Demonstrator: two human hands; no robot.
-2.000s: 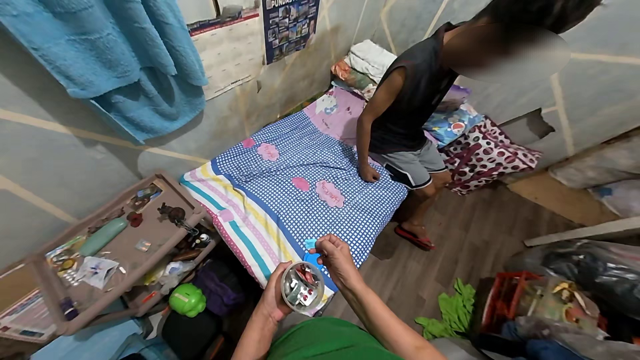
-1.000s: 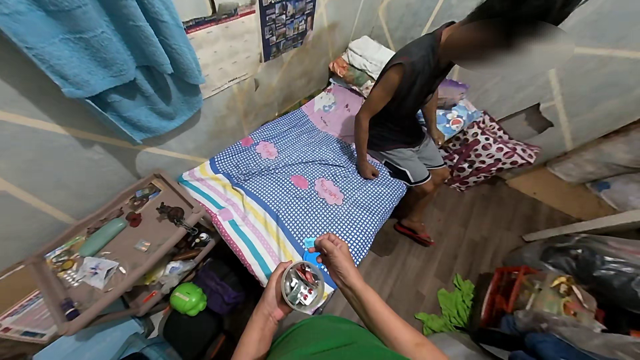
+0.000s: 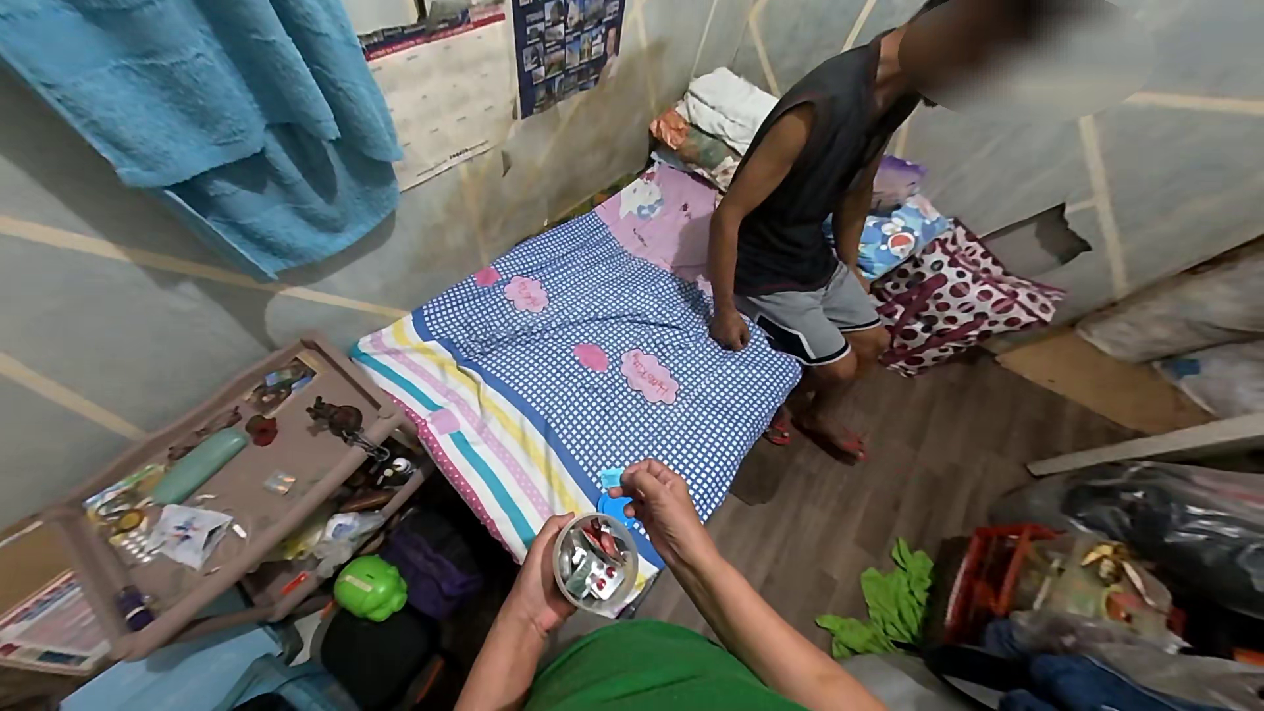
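My left hand point(image 3: 541, 583) holds a round clear plastic tub point(image 3: 596, 565) from its left side. Small packets and blister strips, some red and some silvery, lie inside it. My right hand point(image 3: 660, 499) is just above and to the right of the tub, its fingertips pinched at a small light-blue piece point(image 3: 612, 479). Beneath them, a round blue lid-like thing point(image 3: 617, 511) lies at the edge of the patterned bedsheet point(image 3: 494, 390), partly hidden by my fingers. Whether the blue piece is a packet cannot be told.
A person point(image 3: 810, 197) sits on the bed's right side, one hand on the sheet. At left stands a brown plastic shelf point(image 3: 247, 494) with small items, beside a green piggy bank point(image 3: 370, 588). A green cloth point(image 3: 884, 602) and a red crate point(image 3: 987, 578) are on the floor at right.
The person on the bed has shifted slightly and leans a little differently. My hands have stayed in nearly the same place, the tub still in my left hand.
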